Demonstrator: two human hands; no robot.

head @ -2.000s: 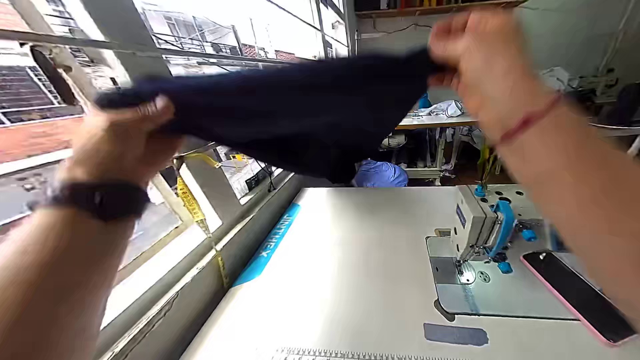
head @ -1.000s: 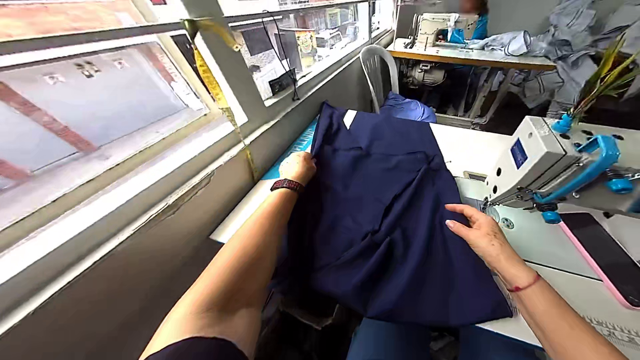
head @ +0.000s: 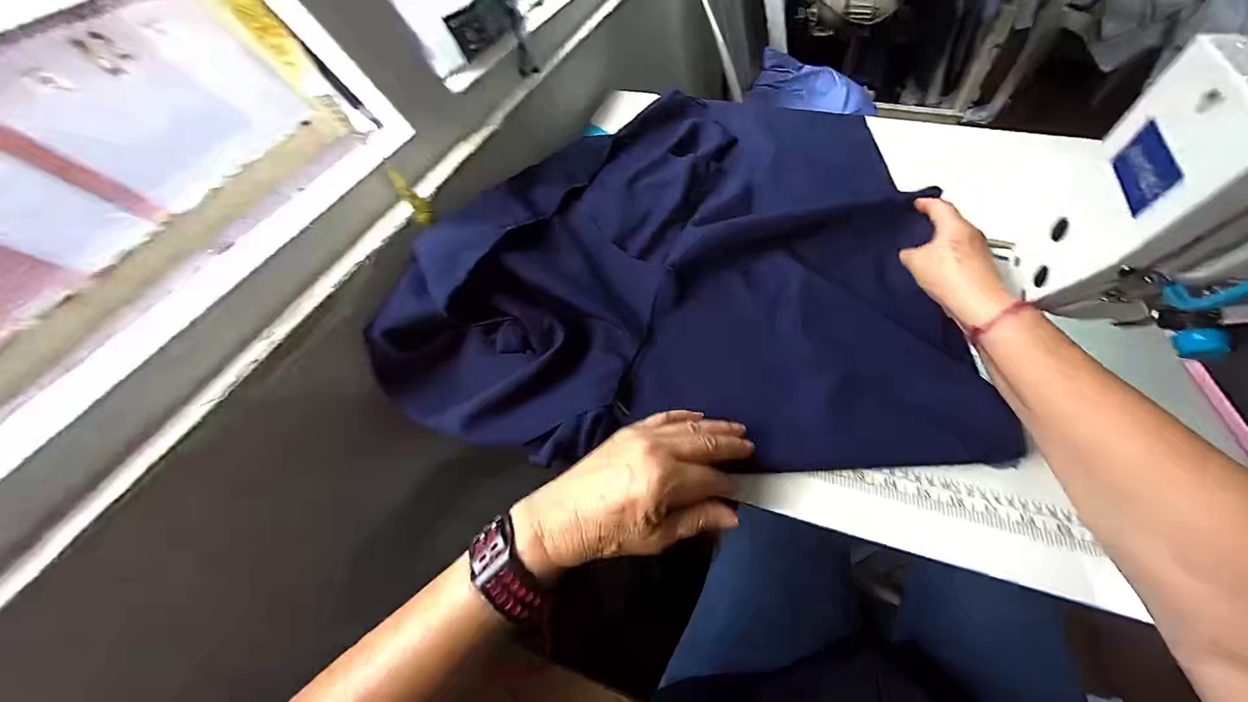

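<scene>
Navy blue fabric (head: 780,322) lies spread over the white sewing table (head: 994,156), its left part bunched and hanging past the table's left side. My right hand (head: 951,249) pinches a raised fold at the fabric's right edge, between thumb and fingers. At the near edge, my left hand (head: 648,483) rests with its fingers on the fabric's border; whether they grip it is unclear. A white sewing machine (head: 1170,185) with blue parts stands just right of my right hand.
A ruler scale (head: 965,507) runs along the table's near edge. The window sill (head: 283,292) and wall border the left side. Light blue cloth (head: 809,86) lies beyond the far edge. Part of a pink-edged object (head: 1214,400) shows under the machine, at the right.
The fabric, held up in the air two seconds ago, now lies on the table. Since one second ago my left hand has come from its far left side to the near edge; my right hand has taken hold.
</scene>
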